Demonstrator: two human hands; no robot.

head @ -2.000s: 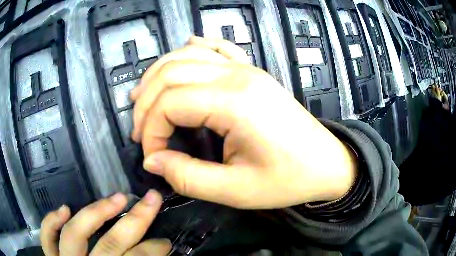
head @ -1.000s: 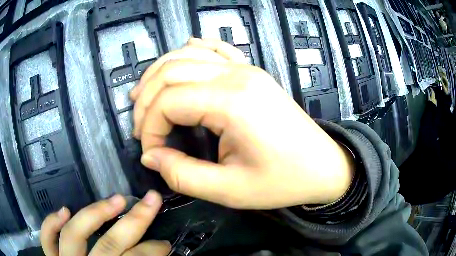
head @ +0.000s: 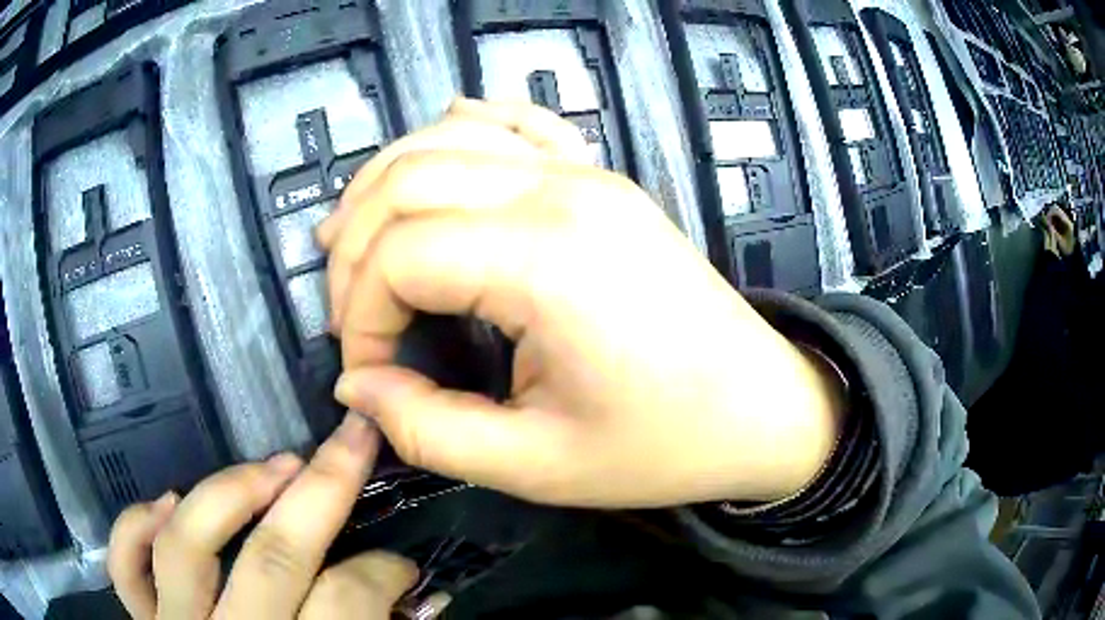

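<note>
My right hand [head: 545, 315] covers the middle of the view, thumb and index fingertips pinched together. Any small piece between them is too hidden to see. My left hand [head: 261, 545] is at the lower left, its index fingertip touching or nearly touching the right pinch. Its palm side is cut off by the bottom edge. A dark, glossy, blurred sheet [head: 467, 560] lies beside the left thumb; I cannot tell if the thumb holds it. Black phone housings [head: 146, 442] stand in a row in a whitish tray [head: 206, 254]; my right hand partly covers two of them.
More housings [head: 776, 248] continue to the right in the tray. Dark gridded sheets [head: 1018, 109] lie at the upper right. Another person's hand [head: 1059, 230] and dark sleeve [head: 1030, 388] are at the right edge. My grey right sleeve [head: 848, 424] crosses the lower right.
My left index fingertip has moved up to the right hand's pinch, closing the small gap. The right hand has shifted slightly left. The other person's hand has moved a little.
</note>
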